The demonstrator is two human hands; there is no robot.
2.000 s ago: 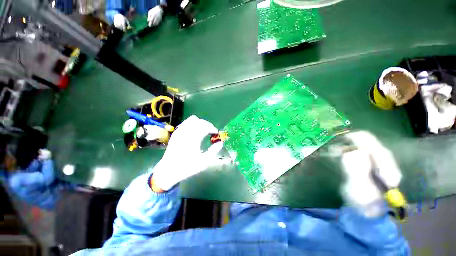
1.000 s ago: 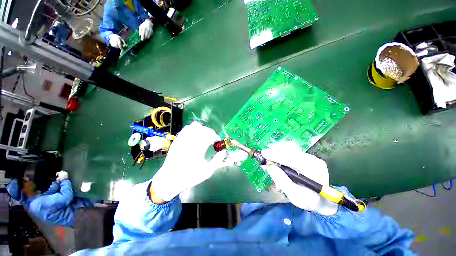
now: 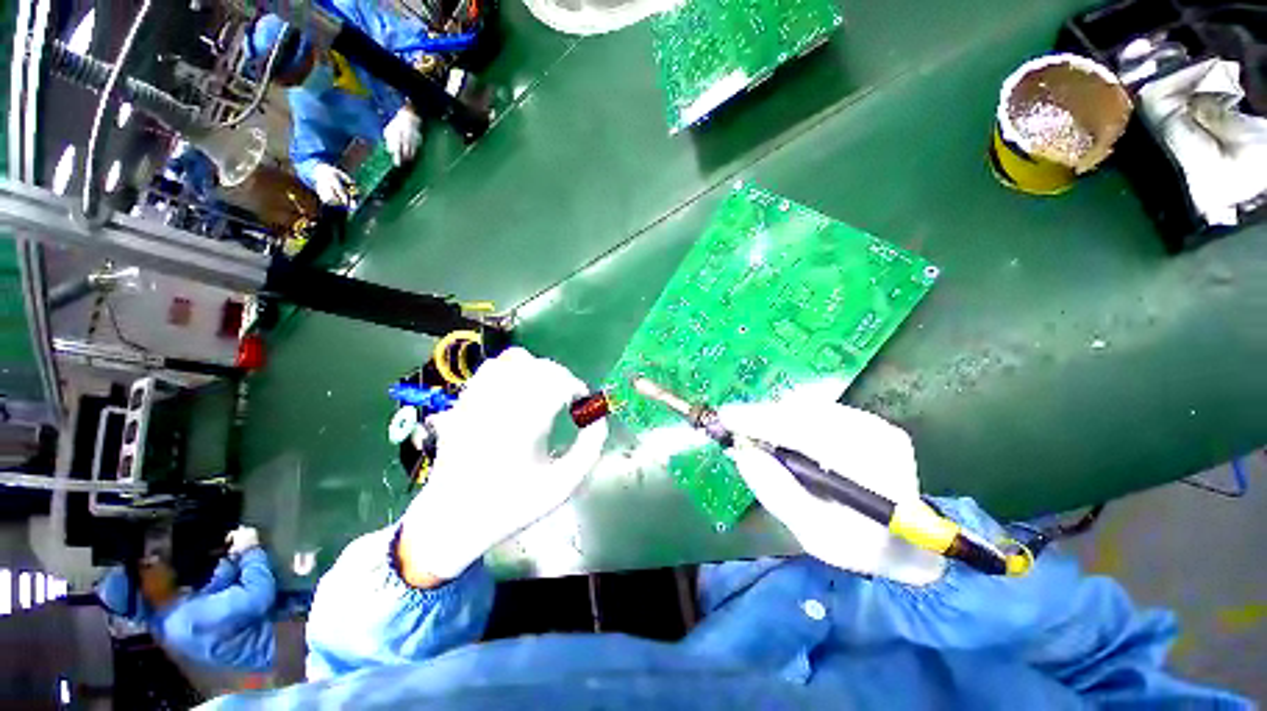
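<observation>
A green circuit board (image 3: 792, 299) lies at a slant on the green mat in front of me, solder side up. My gloved left hand (image 3: 507, 452) is at its left edge and holds a small red-copper coil (image 3: 591, 408) between thumb and fingers. My gloved right hand (image 3: 834, 486) holds a black and yellow soldering iron (image 3: 848, 492). The iron's tip points left, over the board's left edge, a little right of the coil. Whether the tip touches anything cannot be told.
Another green board (image 3: 736, 49) lies at the back. A yellow-black can with pale grains (image 3: 1052, 122) and a black tray with white cloth (image 3: 1216, 139) are at the right. A tool tray with a yellow ring (image 3: 457, 357) is behind my left hand. Two people in blue smocks are at the left.
The right hand has come in from the board's right side with the iron. Since one second ago the tip has parted slightly from the coil. The whole view has also shifted.
</observation>
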